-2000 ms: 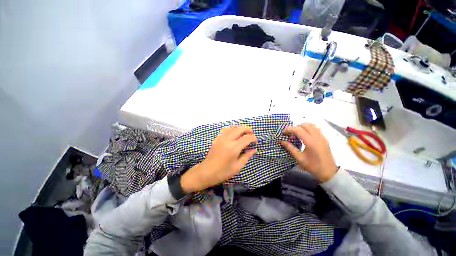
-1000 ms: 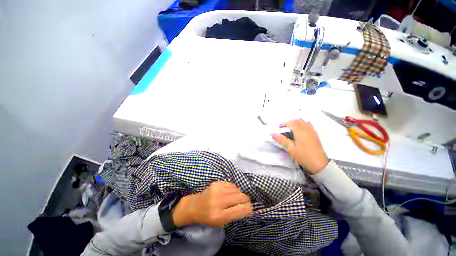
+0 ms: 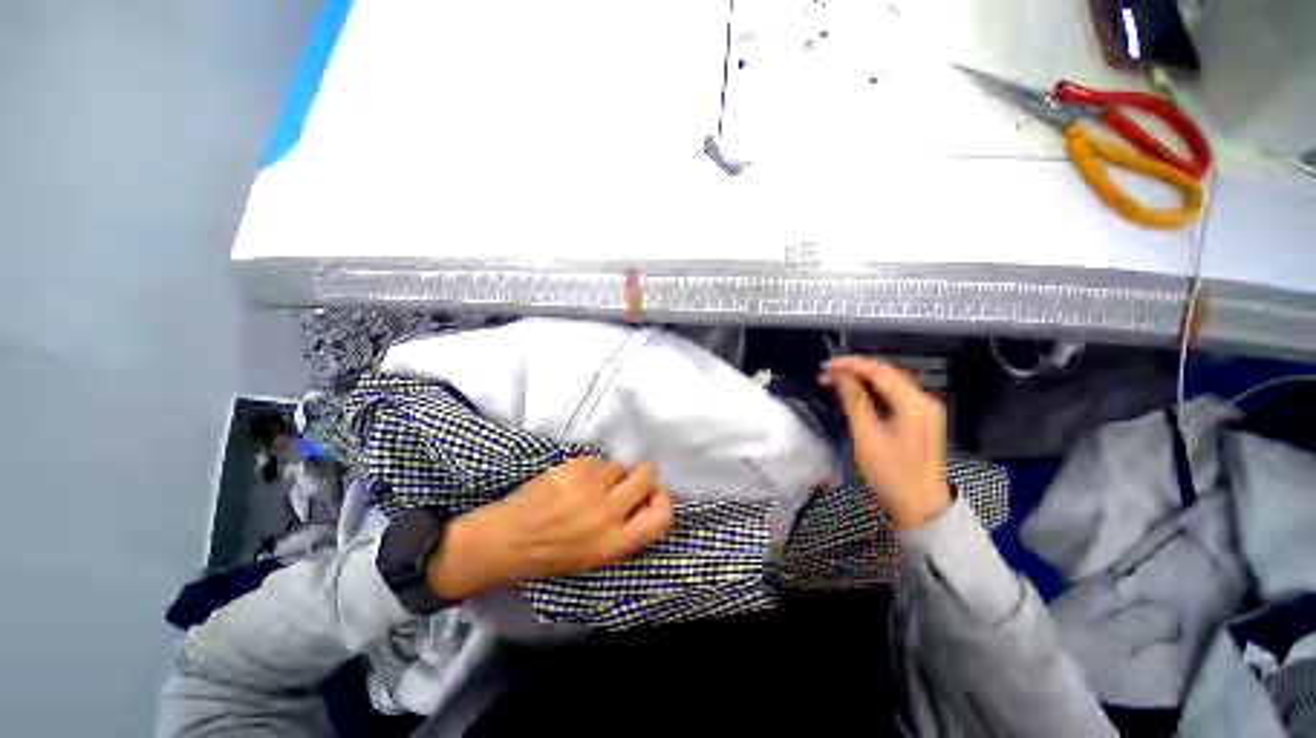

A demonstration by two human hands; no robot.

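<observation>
The checked garment (image 3: 650,577) lies bunched below the table's front edge, over the wearer's lap. Its plain light grey-white cloth (image 3: 693,418) is spread on top, with a line of stitching across it. My left hand (image 3: 570,526) is on the checked cloth, fingers curled and gripping a fold of it. My right hand (image 3: 895,433) is just right of the white cloth, beside a dark navy part. Its thumb and forefinger are pinched together; whether something small is between them is too blurred to tell.
The white table (image 3: 534,130) has a measuring tape (image 3: 476,289) along its front edge. Scissors (image 3: 1133,144) lie at the right, with a phone (image 3: 1140,29) behind. A thread tail (image 3: 722,156) lies on the tabletop. Grey cut pieces (image 3: 1140,534) are heaped lower right.
The view has tilted down, so the machine head is out of sight. The garment has moved off the tabletop towards the lap, its light cloth now uppermost. My right hand has left the table.
</observation>
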